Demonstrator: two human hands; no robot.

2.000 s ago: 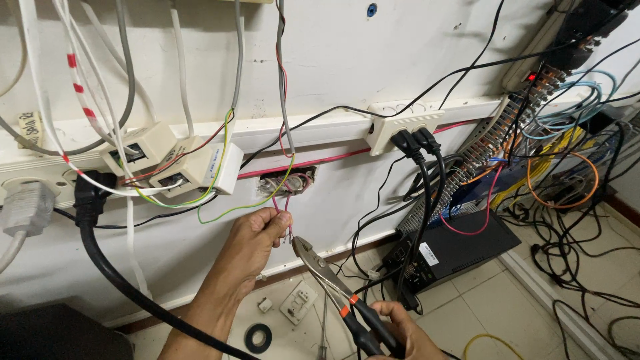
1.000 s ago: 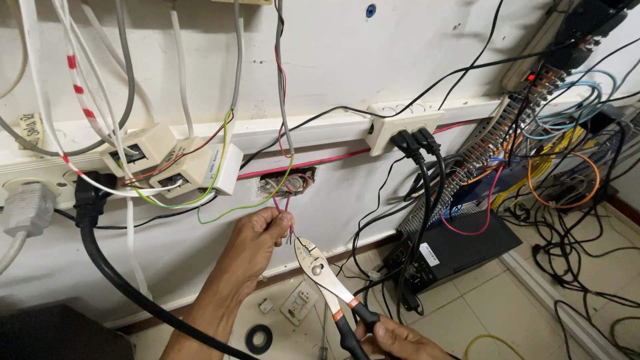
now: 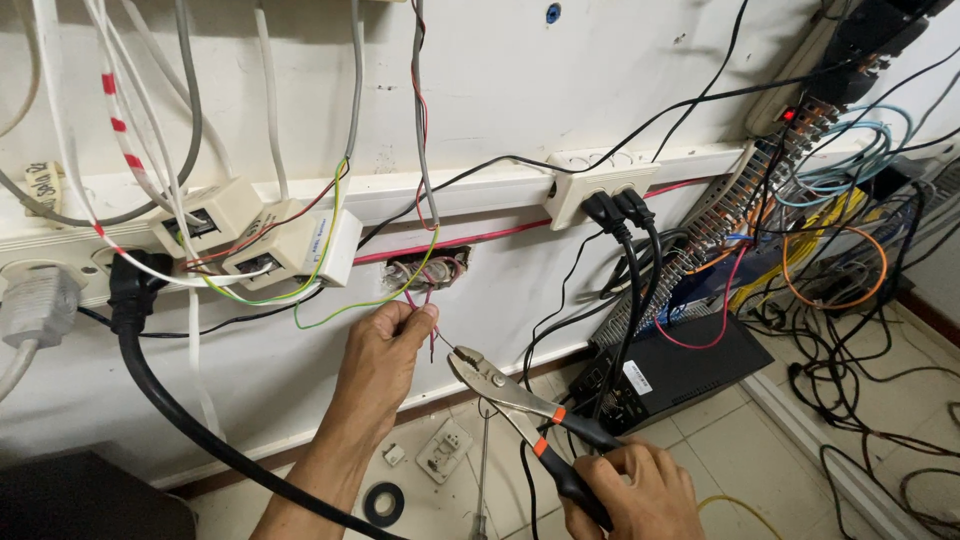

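Note:
Pinched between the thumb and fingers of my left hand are thin wires, some of them pink, just below an open wall box. My right hand grips slip-joint pliers by their black and orange handles. The tips of the jaws are at the end of a thin dark wire that sticks out from my left fingers; whether they bite on it cannot be told. A green-yellow wire runs in front of the wall box.
White junction boxes and a black plug are at the left. A socket block with two black plugs is on the trunking. Below lie black tape, a screwdriver, a socket faceplate, a black device and tangled cables.
The pliers, spread wide one second ago, now have their handles closer together, and their jaws are nearer the wire ends. My left hand keeps its place with the wires.

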